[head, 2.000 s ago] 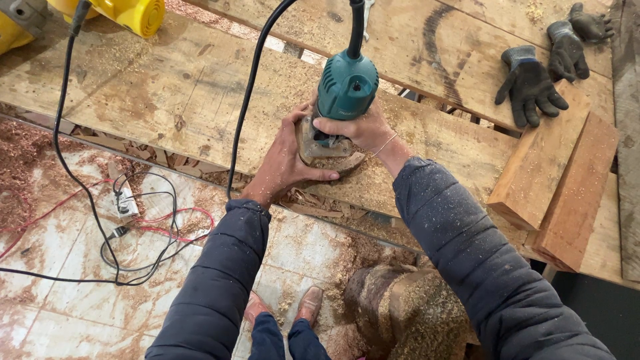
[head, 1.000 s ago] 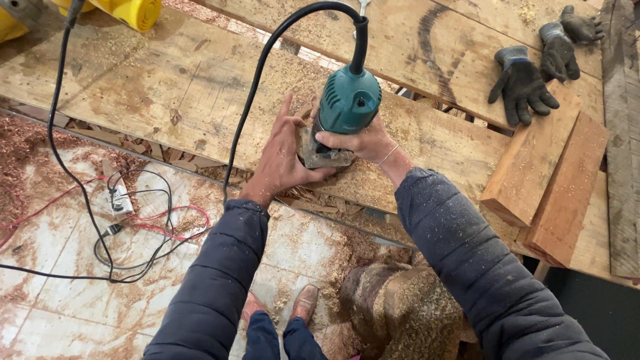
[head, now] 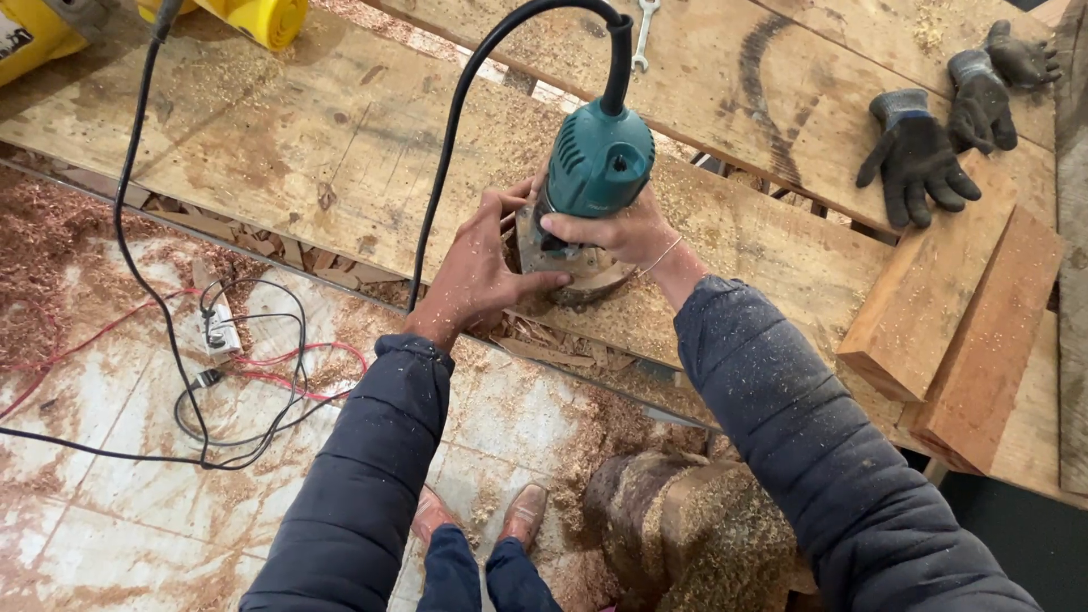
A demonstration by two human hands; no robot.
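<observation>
A teal Makita trim router (head: 599,161) stands on a small wooden workpiece (head: 599,276) near the front edge of the plank workbench (head: 374,153). Wrapped around the router's lower body is my right hand (head: 629,229), its thumb across the front above the base. My left hand (head: 489,255) reaches in from the left, its thumb along the near side of the base and its fingers behind; it steadies the base or the wood, and which one I cannot tell. The bit is hidden. A thick black cord (head: 450,127) loops up from the router's top and down left of my hands.
Work gloves (head: 918,157) and two reddish wooden blocks (head: 935,280) lie at the right. An open-end wrench (head: 644,38) is at the top. A yellow tool (head: 272,21) sits top left. Below are a power strip (head: 219,331), tangled cords, shavings and a dusty log (head: 697,527).
The router and both hands have shifted slightly along the workpiece, and the router's tilt has changed. The cord above it now bends into a wider arch. Both hands have kept their hold.
</observation>
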